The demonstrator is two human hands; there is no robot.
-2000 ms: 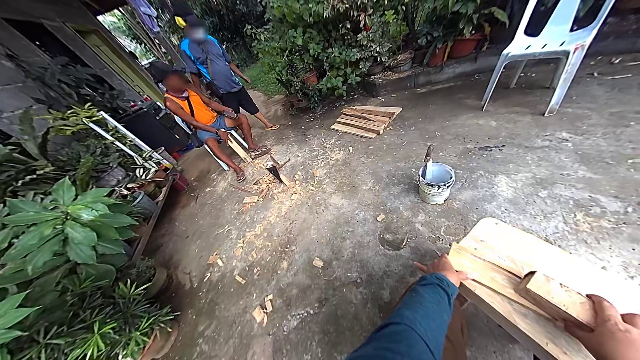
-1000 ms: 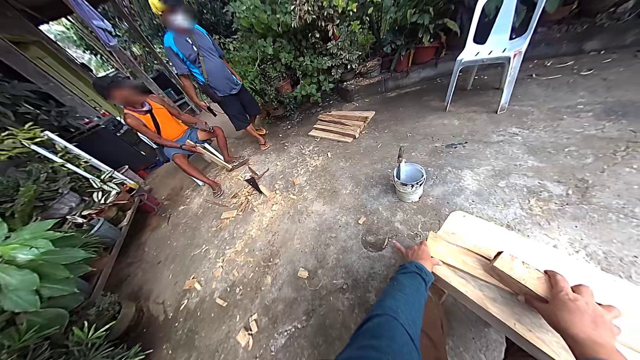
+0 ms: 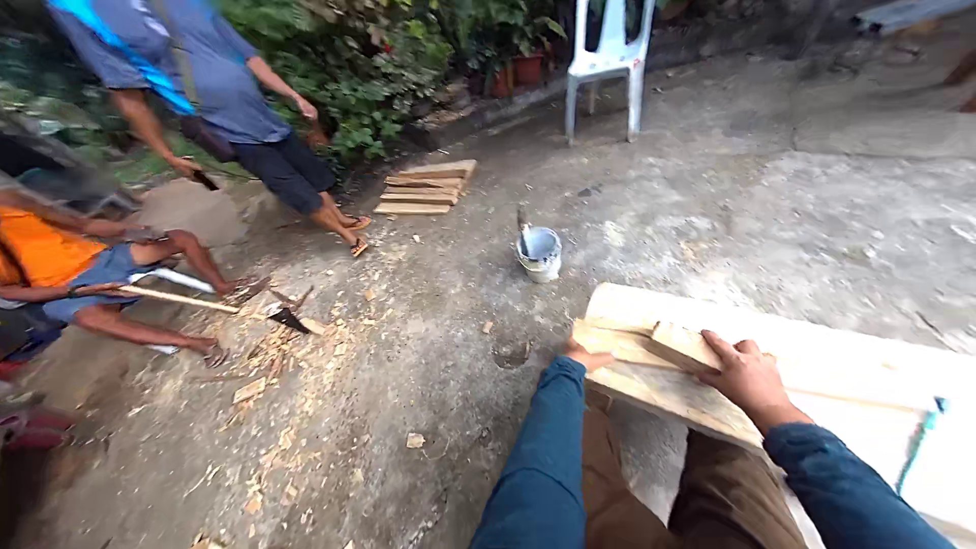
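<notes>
A pale wooden board [image 3: 846,343] lies across in front of my knees. At its near left corner my left hand [image 3: 589,355] holds the end of a flat wood piece [image 3: 621,341] that rests on the board; some of its fingers are hidden. My right hand [image 3: 751,377] grips a short wooden block [image 3: 682,345], which lies on or against the flat piece. A teal mark or cord [image 3: 921,442] crosses the board at the right.
A bucket [image 3: 540,255] with a tool handle in it stands beyond the board. Farther off are stacked wood pieces [image 3: 419,189] and a white plastic chair [image 3: 608,69]. At left, a seated person [image 3: 57,255] holds a long-handled blade near wood chips [image 3: 286,335]; another person [image 3: 229,99] stands behind.
The view has swung and come nearer to the two people. The standing person appears to have stepped. Both my hands stay at the wood pieces on the board.
</notes>
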